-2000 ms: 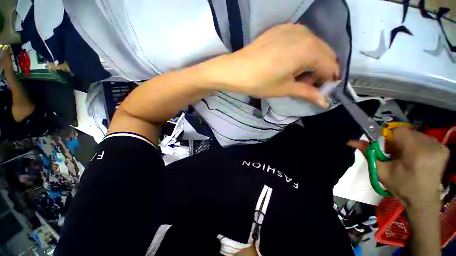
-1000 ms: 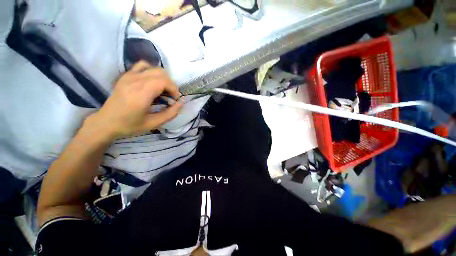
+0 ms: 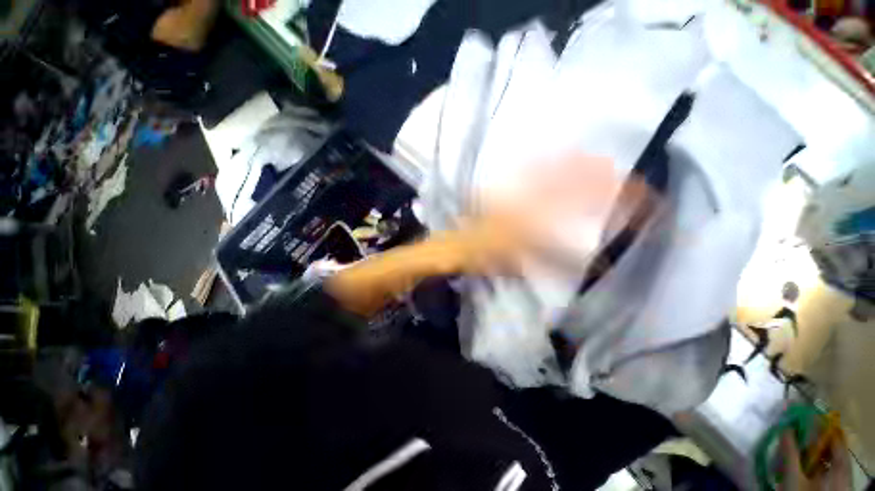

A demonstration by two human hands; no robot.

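Note:
The pale garment panels point(image 3: 729, 125) hang bunched over the table edge and my lap, with a dark strip point(image 3: 662, 134) across them. My left hand point(image 3: 585, 206) is strongly blurred over the cloth beside the dark strip; whether its fingers grip the cloth cannot be told. My right hand point(image 3: 811, 472) is cut off at the lower right edge, with fingers at the green and orange handle loops of the scissors point(image 3: 782, 443). The scissor blades cannot be made out.
A dark plastic crate point(image 3: 273, 230) with scraps stands left of the cloth. Dark curved trimmings point(image 3: 758, 343) lie on the white table at right, beside a tan machine part point(image 3: 856, 360). Scraps litter the floor at far left. Part of another person's arm point(image 3: 184, 24) shows at the top left.
The view has swung left; the red basket and long white strip are out of view. The pale cloth is bunched up around my left hand. The scissors show again at the lower right.

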